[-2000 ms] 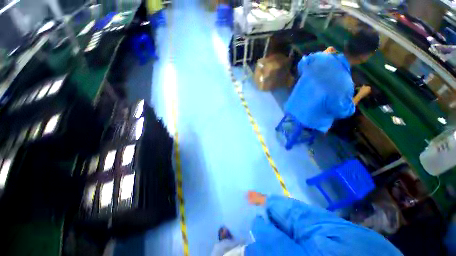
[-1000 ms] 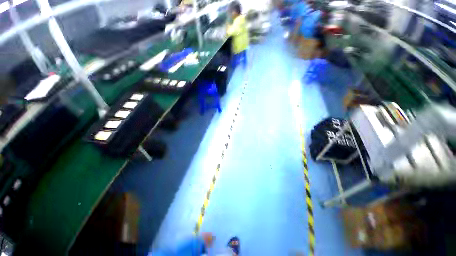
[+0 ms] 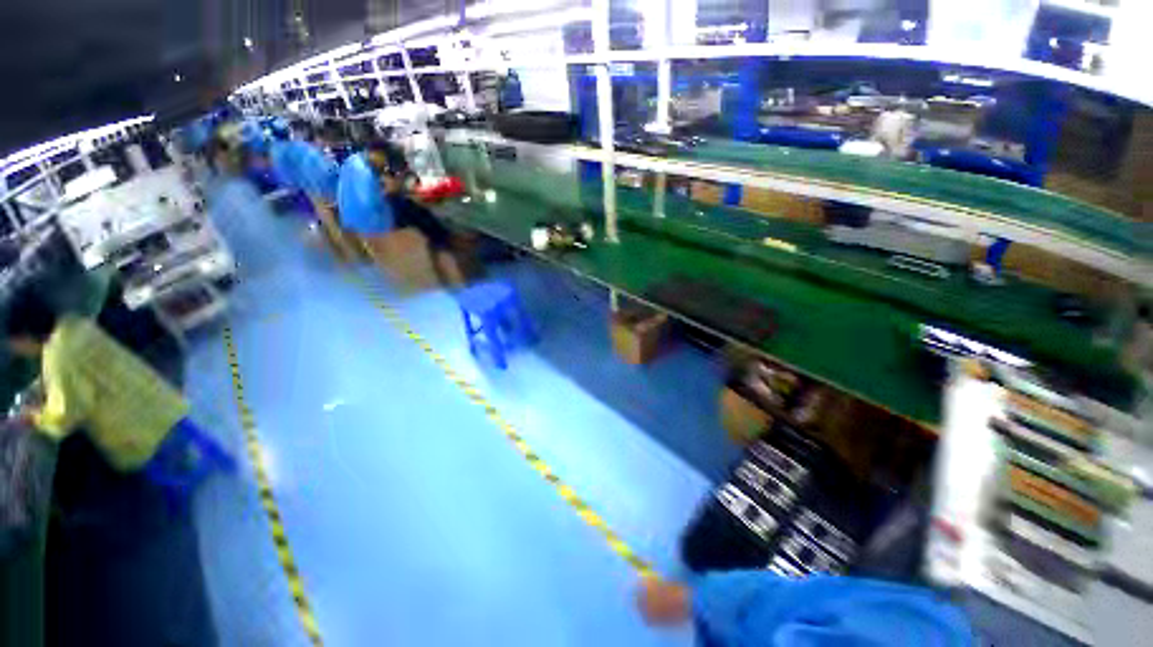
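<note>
My right hand [image 3: 664, 600] shows at the bottom, right of centre, at the end of a blue sleeve that comes in from the right. It is small and blurred; I see nothing held in it, but its fingers cannot be made out. My left hand is not in view. A dark stack of trays with rows of bright pockets [image 3: 759, 493] stands low beyond the sleeve, beside the aisle. A stack of white trays [image 3: 967, 468] with brown and green layers is at the right edge.
A blue floor aisle runs between yellow-black tapes [image 3: 550, 474]. A blue stool [image 3: 496, 319] and a cardboard box [image 3: 639, 336] stand beside the long green bench [image 3: 835, 341]. A person in a yellow smock [image 3: 114, 392] sits at left. People in blue [image 3: 363, 196] are farther up.
The view has swung right, bringing the right-hand bench and white stack closer. The person in yellow is now nearer at left. A hand at the lower left has gone; my right hand shows again.
</note>
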